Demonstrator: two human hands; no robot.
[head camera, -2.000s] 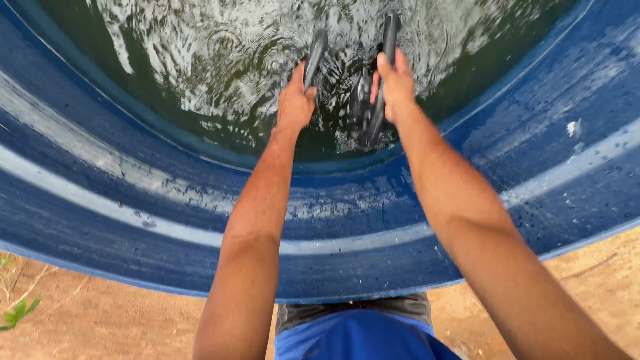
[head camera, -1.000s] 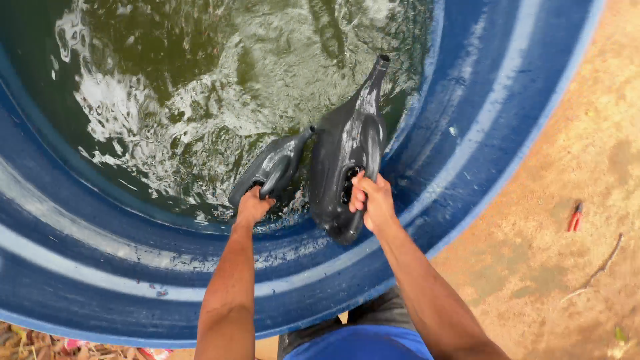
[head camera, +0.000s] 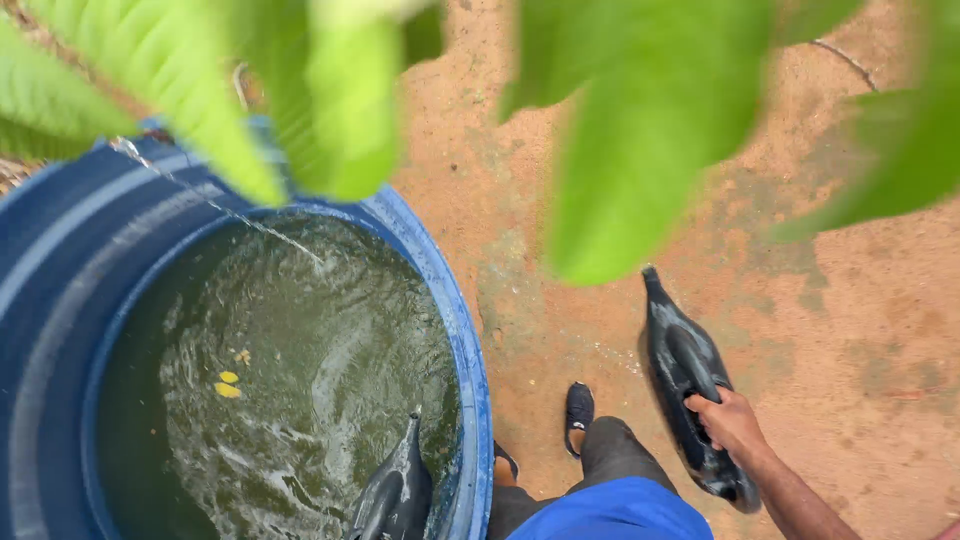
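Note:
My right hand (head camera: 726, 421) is closed around the handle of a black plastic watering can (head camera: 686, 367), which is held over the bare ground to the right of the tank, its narrow neck pointing forward. A second black watering can (head camera: 397, 487) is at the bottom edge of the view, inside the blue plastic tank (head camera: 471, 367) near its right wall, only its neck and upper part showing. My left hand is out of view, so its hold on that can is hidden.
Green leaves (head camera: 622, 150) hang close across the top of the view. A thin water stream (head camera: 247, 221) falls into the tank, where yellow leaves (head camera: 227, 390) float. Reddish bare ground (head camera: 547, 330) lies beside the tank.
My right hand has carried its can out of the tank to the right, over the ground. My left hand has left the view. The view has shifted strongly to the right.

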